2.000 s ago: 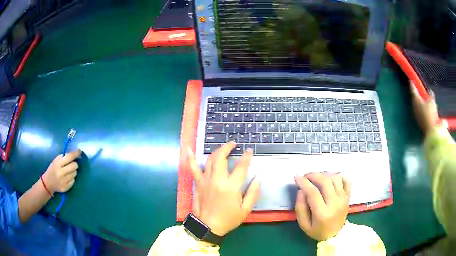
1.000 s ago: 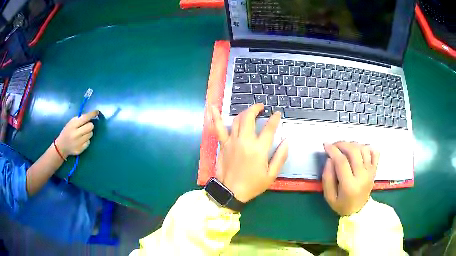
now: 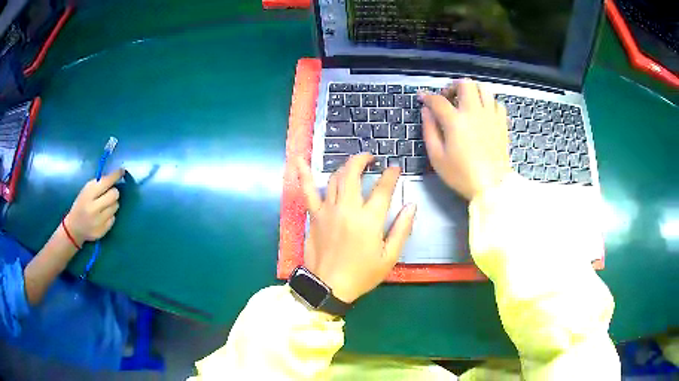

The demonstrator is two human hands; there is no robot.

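An open silver-grey laptop lies on a red-orange tray. Its display shows a black window with pale text lines and is cut off by the top edge. My left hand, with a black smartwatch at the wrist, lies over the palm rest, fingertips at the bottom key row. My right hand is over the middle of the keyboard, fingertips near the upper keys. Both hands hold nothing, fingers apart. My right forearm covers part of the palm rest.
At left a person's hand in a blue sleeve holds a blue cable with a clear plug. More red-edged trays with devices are at the left edge and upper right. A blue stool is below the green bench.
My right hand has moved from the palm rest up onto the keyboard. My left hand stays at the lower keys. The camera view has shifted, and the person's arm at far right has left view.
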